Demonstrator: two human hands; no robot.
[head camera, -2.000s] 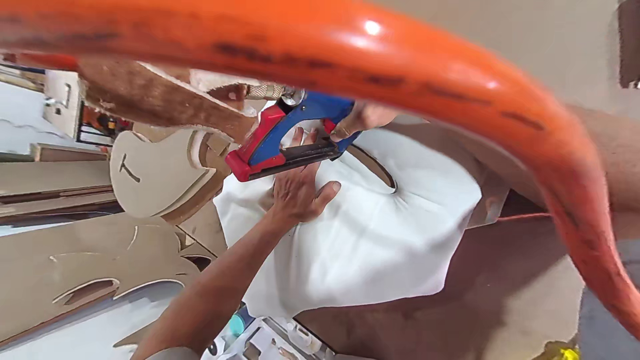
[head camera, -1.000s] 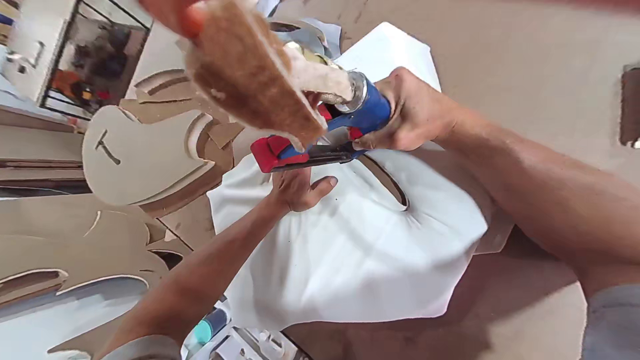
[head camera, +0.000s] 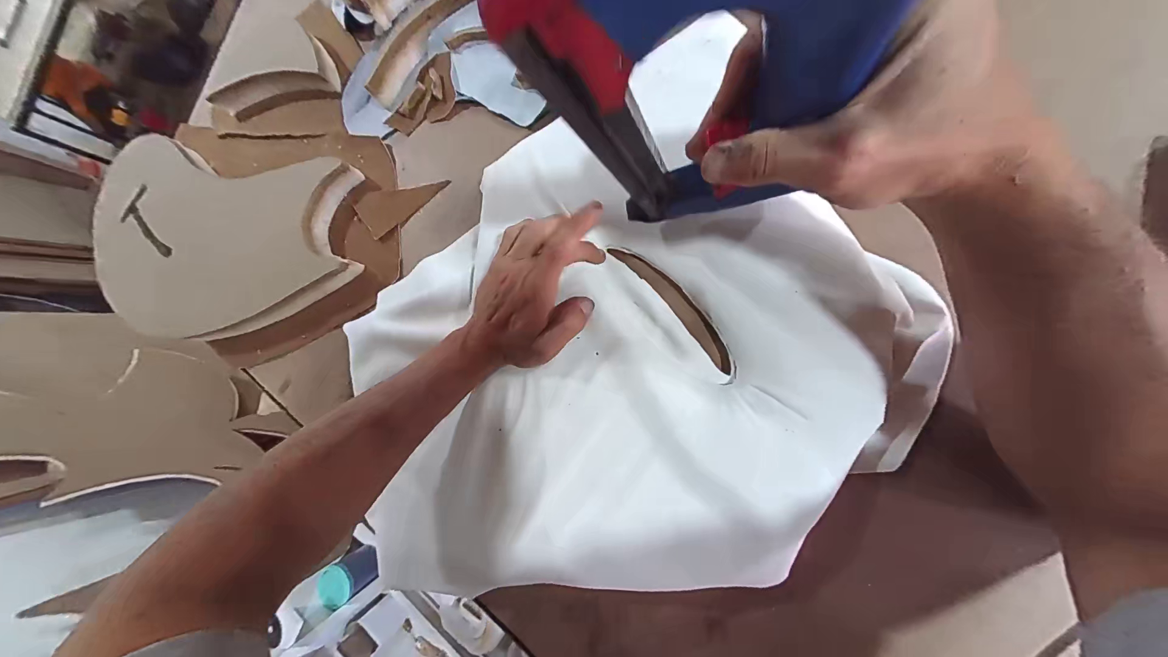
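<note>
My right hand (head camera: 849, 151) grips the handle of a blue and red pneumatic staple gun (head camera: 593, 82), whose dark nose tip hangs over or against a white sheet material (head camera: 584, 474); whether it touches cannot be told. My left hand (head camera: 534, 297) lies on the white sheet with its fingers spread, left of the gun's tip, holding nothing. Between the hands and a little below them, a long curved slot (head camera: 675, 306) opens in the sheet and shows a brown edge inside. The gun's top is cut off by the frame.
Cut board shapes (head camera: 219, 246), one with a dark mark, lie stacked at the left beside more cut panels (head camera: 100, 383). Board scraps (head camera: 429, 96) sit at the top. Below is a tray (head camera: 438, 620) of small items near a teal-capped container (head camera: 335, 586). Brown surface (head camera: 912, 547) shows at lower right.
The orange hose that crossed the view two seconds ago is out of sight. The staple gun has moved away from above my left hand, to its right. The view has come closer to the sheet.
</note>
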